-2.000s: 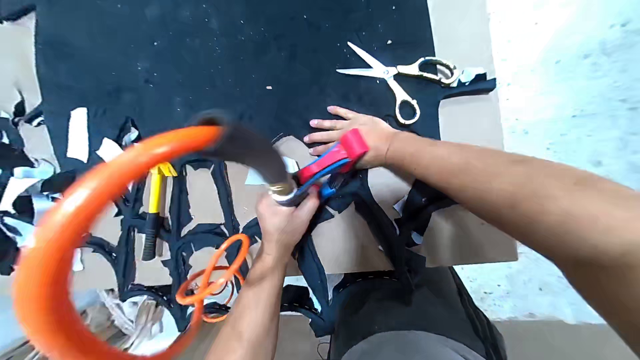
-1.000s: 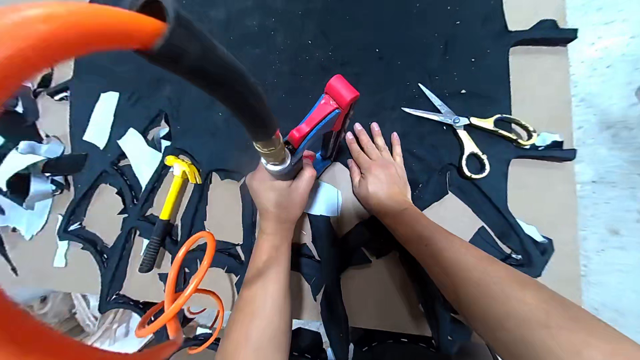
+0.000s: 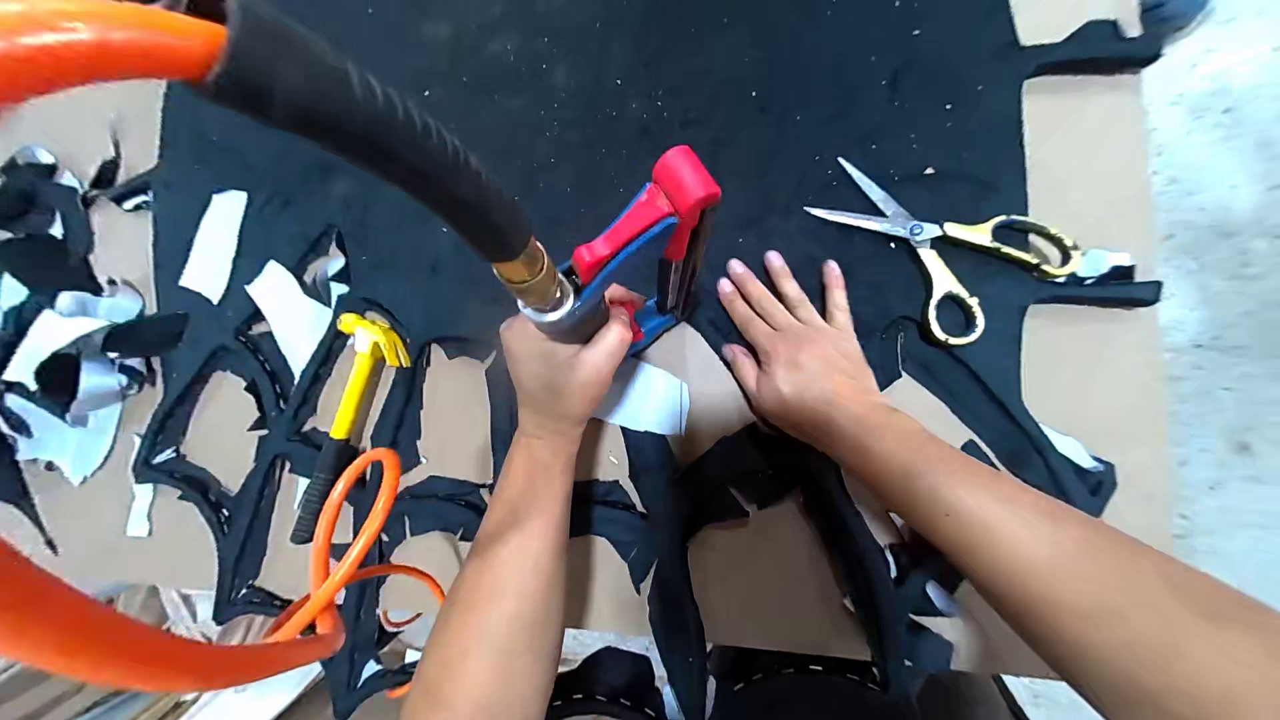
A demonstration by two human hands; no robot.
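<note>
My left hand (image 3: 565,370) is closed around the handle of a red and blue pneumatic stapler (image 3: 650,235), whose nose is down at the edge of the black fabric (image 3: 600,110). A brass fitting (image 3: 532,275) joins the stapler to its air hose. My right hand (image 3: 800,350) lies flat on the fabric just right of the stapler, fingers spread, holding nothing. A white scrap (image 3: 648,397) lies beside the stapler's base. Yellow-handled scissors (image 3: 918,232) rest with blades apart on the fabric, right of my right hand.
The orange hose (image 3: 100,660) loops across the left side, near the lens at the top left. A yellow claw hammer (image 3: 355,395) lies on cut-out fabric strips over brown board (image 3: 1090,400). Black and white scraps (image 3: 70,350) are heaped at the far left.
Both hands have kept to the same work area, the stapler in my left hand. My right hand, beside and partly behind the stapler two seconds ago, now lies apart from it. The view has shifted.
</note>
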